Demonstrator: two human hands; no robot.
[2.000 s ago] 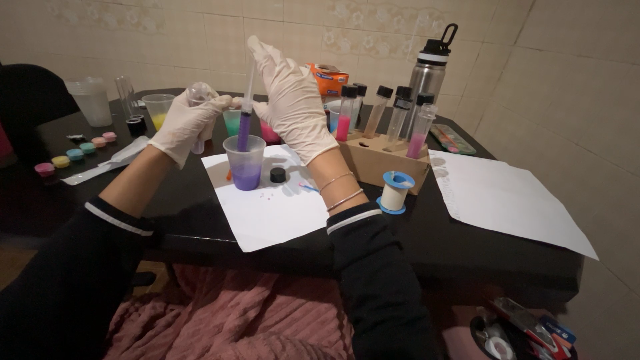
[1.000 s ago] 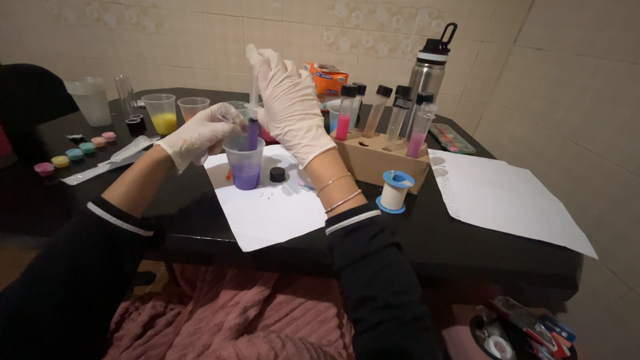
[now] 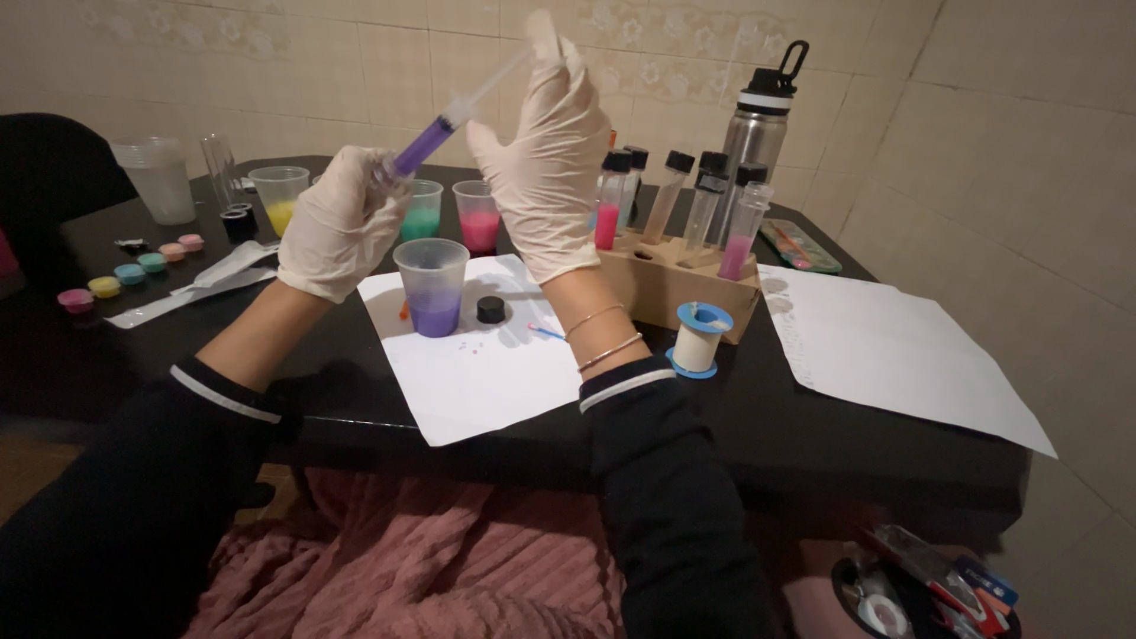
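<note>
A plastic syringe (image 3: 426, 146) holding purple liquid is tilted between my gloved hands, above and behind a clear plastic cup (image 3: 432, 288) with purple liquid at its bottom. My left hand (image 3: 342, 222) closes around the lower end of the syringe, whose tip is hidden. My right hand (image 3: 555, 160) is raised, its fingers at the upper end of the drawn-out plunger. The cup stands on a white paper sheet (image 3: 470, 399), beside a black cap (image 3: 490, 310). Cups of green (image 3: 421, 213) and pink liquid (image 3: 479, 217) stand behind.
At the right a cardboard rack (image 3: 679, 288) holds several black-capped tubes, near a steel bottle (image 3: 754, 133) and a blue-and-white spool (image 3: 698, 340). At the left are small colored pots (image 3: 130, 273), an opened wrapper (image 3: 200, 284), a yellow-liquid cup (image 3: 280, 200) and stacked cups (image 3: 160, 182).
The syringe, earlier upright in the purple cup, is now lifted out and tilted. My left hand has moved up and away from the cup's rim, while my right hand remains at the plunger end.
</note>
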